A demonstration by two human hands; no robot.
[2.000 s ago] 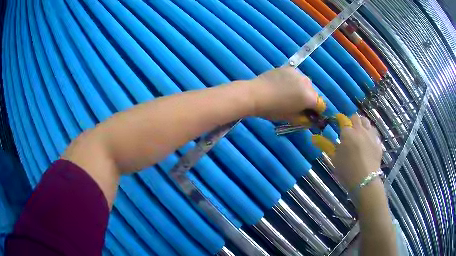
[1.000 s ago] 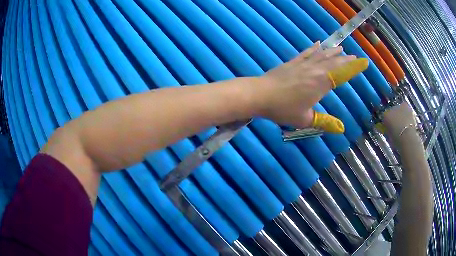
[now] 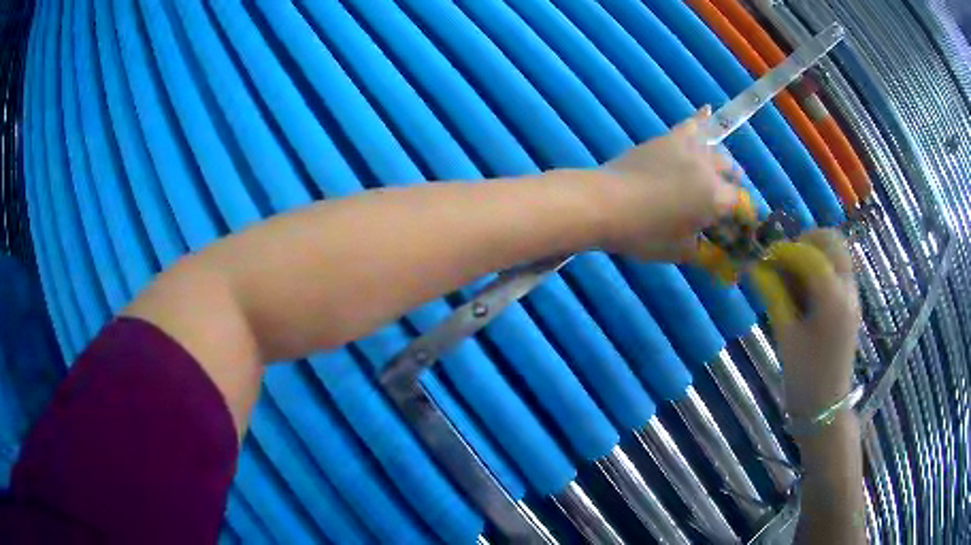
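My left hand [image 3: 671, 202], with yellow finger covers, reaches in from the left over the blue sleeves. Its fingers are closed around small metal clips [image 3: 749, 241], blurred and partly hidden. My right hand [image 3: 815, 309], also with yellow finger covers, comes up from the lower right. Its fingertips meet the clips beside my left hand; what it pinches is too blurred to tell apart. The flat metal frame [image 3: 449, 326] lies under my left forearm, its corner at lower centre and its upper bar running to the upper right.
Blue fabric sleeves [image 3: 319, 117] fill the left and middle. Orange sleeves [image 3: 820, 133] lie at upper right. Bare steel tubes [image 3: 639, 479] show at the bottom, with more at the right edge. A small dark clip heap [image 3: 857, 218] lies by the orange sleeve ends.
My right hand went to the clips by the orange sleeve ends, then came back left to my left hand. My left hand opened with fingers spread, then closed around clips.
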